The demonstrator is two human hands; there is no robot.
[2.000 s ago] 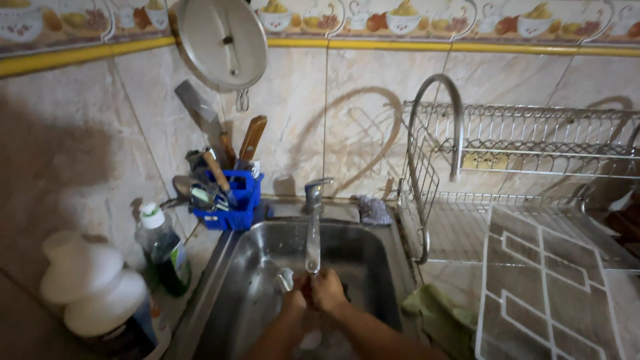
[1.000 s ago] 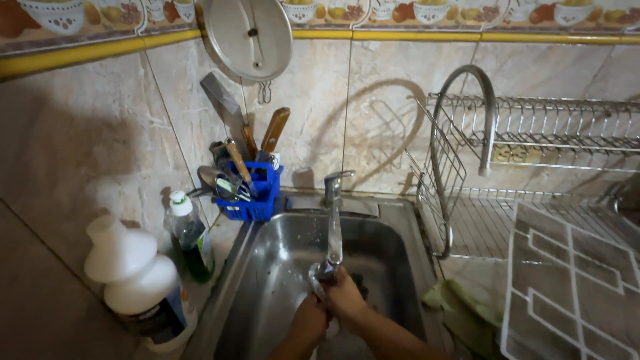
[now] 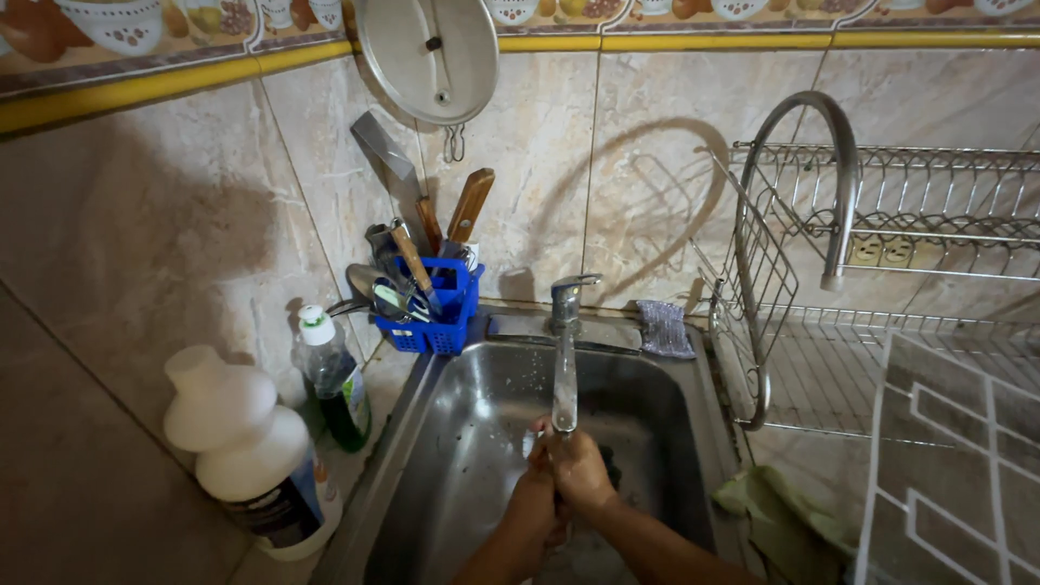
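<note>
Both of my hands are close together under the spout of the chrome faucet [image 3: 565,366], low over the stainless steel sink basin [image 3: 463,439]. My left hand [image 3: 536,496] is on the left and slightly nearer to me; my right hand [image 3: 582,471] is just under the spout's end, its fingers curled. Something shiny and pale shows at the fingertips, but the fingers hide most of it, and which hand grips it is unclear. A dark thing, partly hidden, lies in the basin behind my right hand.
Left of the sink stand a white plastic jug [image 3: 252,455], a green dish soap bottle [image 3: 335,382] and a blue utensil basket [image 3: 443,317] with knives. A silvery scouring pad [image 3: 666,328] lies on the back rim. To the right are a wire dish rack [image 3: 812,382] and a green cloth [image 3: 780,512].
My hands stay under the spout throughout, with their fingers and wrists in a different position now. The shiny thing at my fingers shows less than one second ago.
</note>
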